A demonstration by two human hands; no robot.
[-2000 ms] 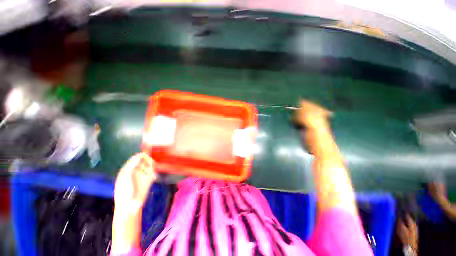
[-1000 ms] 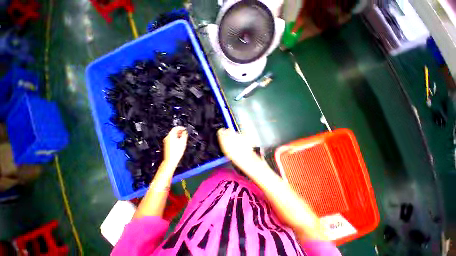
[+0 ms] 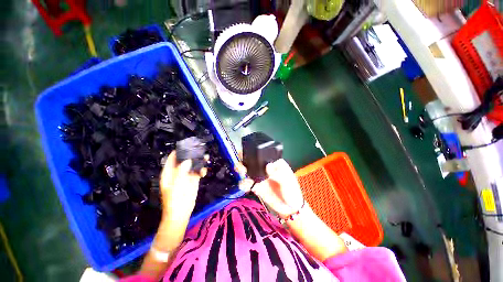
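My left hand (image 3: 179, 184) holds a black power adapter (image 3: 191, 152) over the near right part of the large blue tote (image 3: 52, 160). My right hand (image 3: 278, 187) holds another black power adapter (image 3: 259, 156) just outside the tote's right wall, above the green bench. The tote is heaped with black adapters (image 3: 129, 132). The orange-red basket (image 3: 331, 193) lies to the right of my right hand, partly hidden by my forearm. Its visible perforated base is bare.
A white desk fan (image 3: 244, 63) stands beyond the tote's right side, with pens (image 3: 251, 115) near its foot. A smaller blue tote (image 3: 138, 41) and a red stool (image 3: 63, 14) are at the upper left. A white shelf (image 3: 458, 88) with a red basket (image 3: 482, 47) runs along the right.
My hands were empty-looking at the tote; now each holds an adapter, and the right hand is outside the tote's wall. The view has shifted, showing more of the shelf. Earlier it faced the bench.
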